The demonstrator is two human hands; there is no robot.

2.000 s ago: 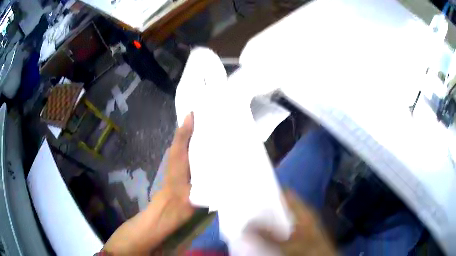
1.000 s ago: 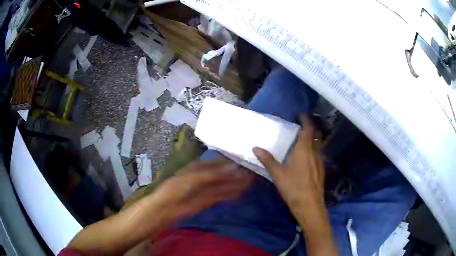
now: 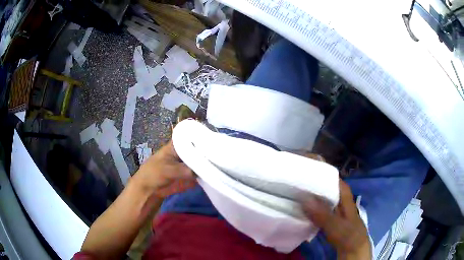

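Note:
A thick folded bundle of white cut pieces (image 3: 254, 177) is held between my two hands above my lap, its plies curved and partly spread. My left hand (image 3: 165, 170) grips the bundle's left end. My right hand (image 3: 338, 216) grips its right end, slightly blurred, with fingers on the plies. A second white stack (image 3: 264, 114) lies on my blue-trousered thigh, just beyond the held bundle, which hides part of its near side.
The white table's curved front edge with a printed scale (image 3: 325, 45) runs along the upper right. A dark hooked piece (image 3: 409, 23) is on the table. White scraps (image 3: 145, 76) litter the speckled floor. A yellow-legged stool (image 3: 63, 96) stands at the left. More white pieces (image 3: 407, 228) lie at lower right.
One second ago a single compact white stack was over my lap with my right hand on it. Now a stack lies on my thigh and both hands hold a folded bundle nearer my body.

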